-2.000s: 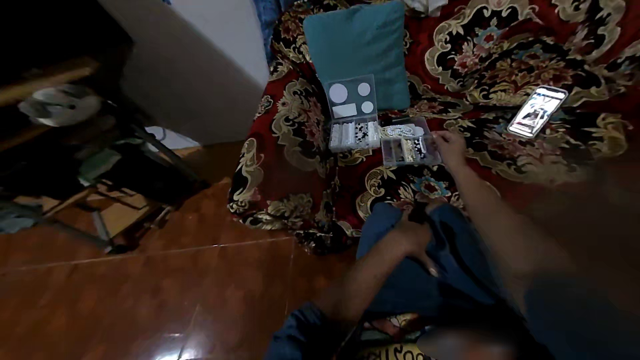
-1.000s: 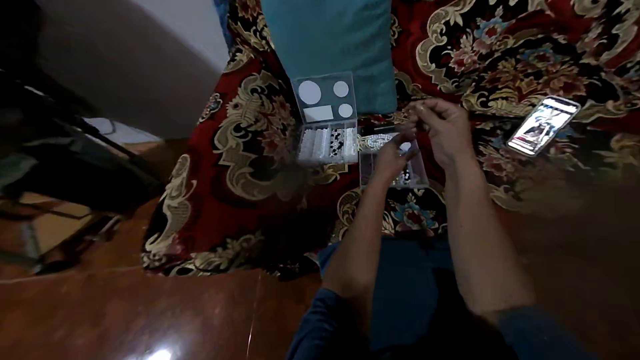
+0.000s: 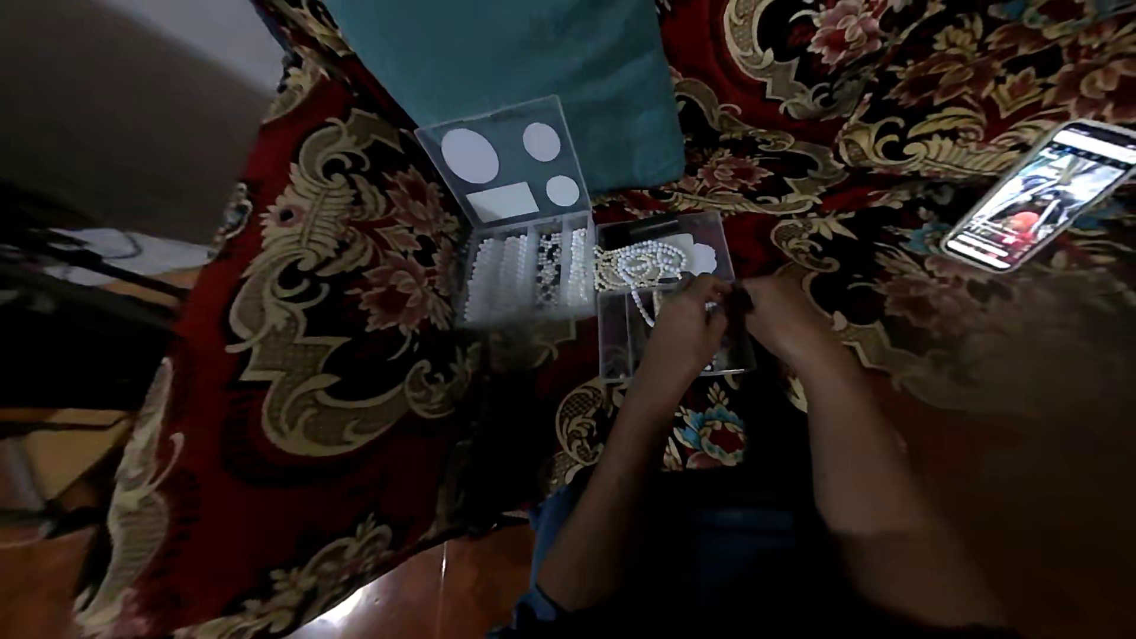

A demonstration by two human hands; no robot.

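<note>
My left hand [image 3: 690, 321] is over the right part of a clear plastic compartment box [image 3: 614, 348], fingers bent together; small white beads show by its fingertips. Close to its right, my right hand [image 3: 774, 309] has its fingertips near the box's right edge. Whether either hand holds something is too dark and small to tell. Strings of white beads [image 3: 652, 259] lie coiled in the back of this box, one strand hanging toward the front. Left of it stands a second clear box [image 3: 525, 321], its lid [image 3: 510, 169] raised, with rows of white and dark-patterned beads.
Both boxes rest on a sofa covered in red and black floral fabric [image 3: 311, 355]. A teal cushion [image 3: 612, 98] stands behind the open lid. A phone with a lit screen [image 3: 1038, 200] lies at the right. Tiled floor [image 3: 399, 595] shows below the sofa's edge.
Both hands, raised over the beads a second ago, are now lower, at the right side of the box. Two seconds ago the left hand was by the lap. The view has moved closer.
</note>
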